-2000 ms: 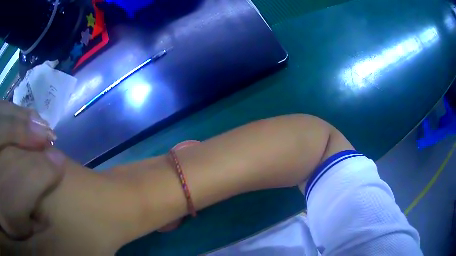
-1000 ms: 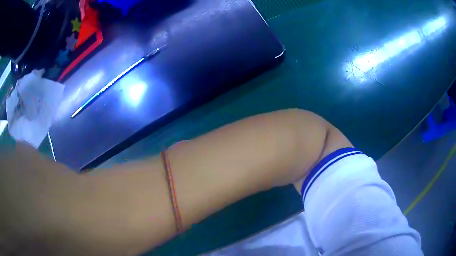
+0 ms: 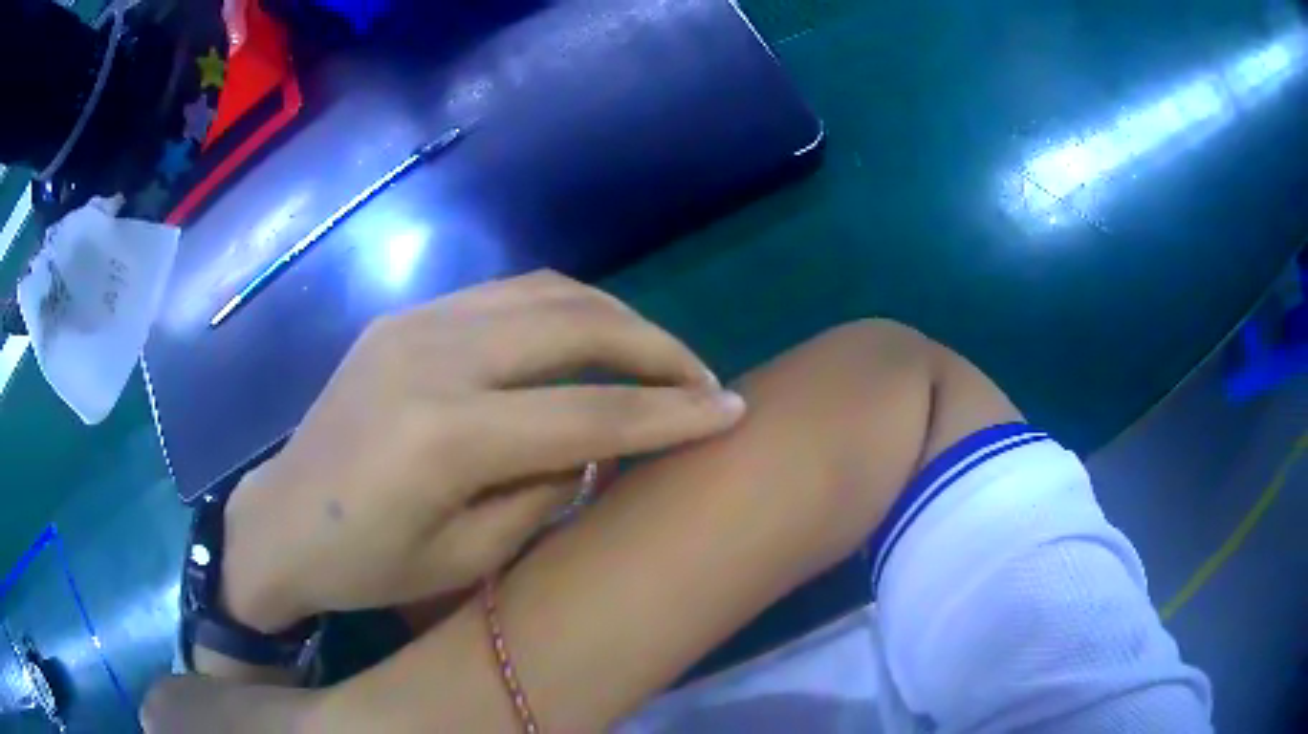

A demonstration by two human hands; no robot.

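My left hand (image 3: 474, 416), with a black watch on its wrist and a ring on a finger, lies over my bare right forearm. Its fingertips touch the skin near the elbow; its fingers are partly apart and no object shows in it. My right hand (image 3: 215, 707) is at the lower left, mostly cut off by the bottom edge, so its fingers are hidden. A thin blue stick, perhaps a brush (image 3: 337, 227), lies on the black glossy mat (image 3: 631, 129).
A crumpled white sheet with writing (image 3: 108, 308) lies left of the mat. A red item (image 3: 251, 115) and a dark base with star stickers stand at upper left. Blue tape (image 3: 86, 602) outlines an area at lower left, with a metal item inside. The green bench (image 3: 918, 172) reflects light.
My left hand has come into clear view from the left and now rests on my right forearm. The stick stays on the mat. The taped area now shows.
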